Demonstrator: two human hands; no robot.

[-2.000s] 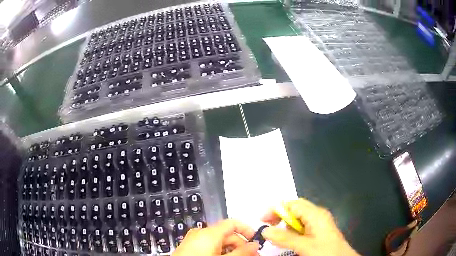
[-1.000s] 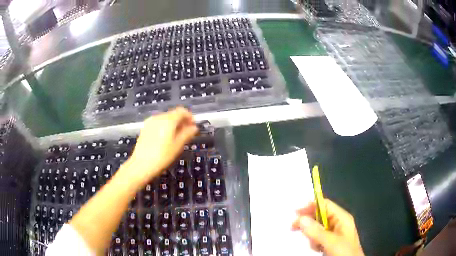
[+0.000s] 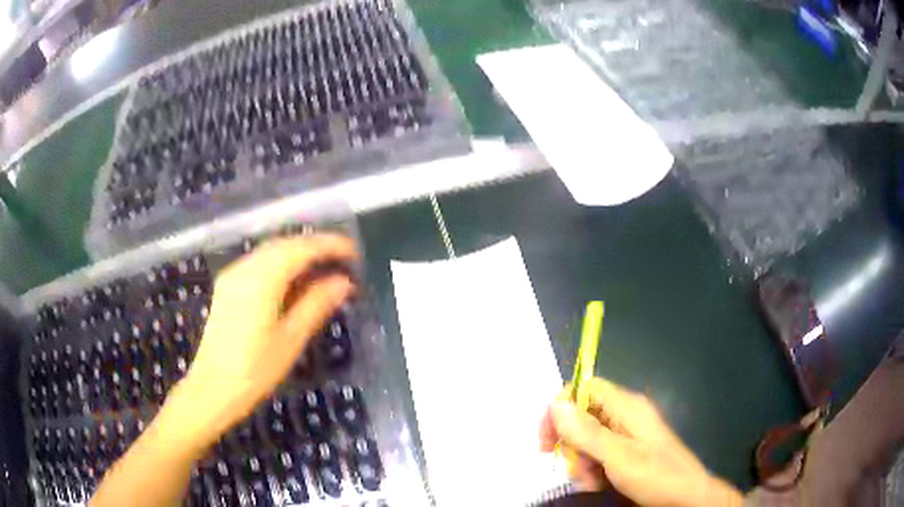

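My left hand is over the upper right part of the near filled tray, thumb and fingers curled towards each other. The picture is blurred, and I cannot tell whether a black housing is between the fingertips. My right hand is closed around a slim yellow pen-shaped tool that points up. Its fingertips are by the right edge of the white sheet. A fine dark grid shows at the sheet's near end, partly beside the hand.
A second filled tray lies beyond the pale rail. A spare white sheet and clear empty trays lie at upper right. A dark phone with a brown strap is at right, near a sleeve.
My left hand went from the black piece at the sheet to the near tray and remains there. My right hand has moved off the piece, still gripping the yellow tool. The phone screen has gone dark.
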